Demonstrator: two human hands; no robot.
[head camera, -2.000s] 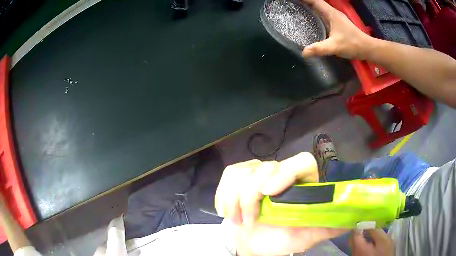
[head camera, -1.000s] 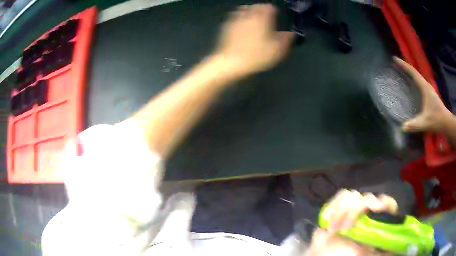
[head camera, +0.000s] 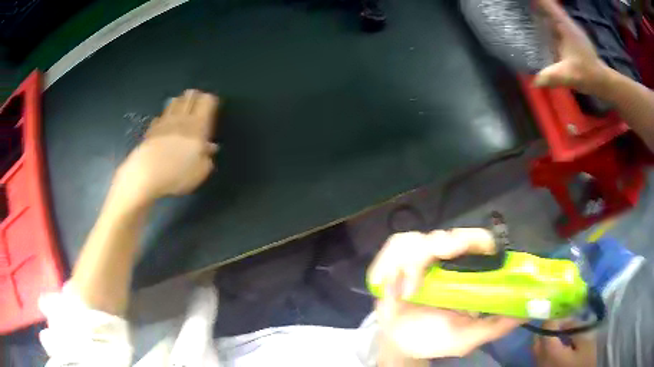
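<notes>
My right hand (head camera: 423, 308) is closed around the lime-green electric screwdriver (head camera: 502, 287) at the lower right, in front of the bench edge. Its thin bit points left. My left hand (head camera: 172, 147) is over the left part of the dark green bench (head camera: 308, 107), fingers extended and pointing up, with no held thing visible. Whether it touches the surface cannot be told. Small silver screws (head camera: 135, 123) lie by its fingertips. The hand is slightly blurred.
A red tray (head camera: 32, 236) stands at the left edge. Another person's hand (head camera: 574, 64) is at a dish of screws (head camera: 505, 29) at the upper right. A red crate (head camera: 566, 129) and red stool (head camera: 584, 183) are at the right. A black object (head camera: 371, 18) lies at the top.
My left hand came into view over the bench, then moved from its upper middle down and left to the loose screws. My right hand still holds the screwdriver. The view has swung.
</notes>
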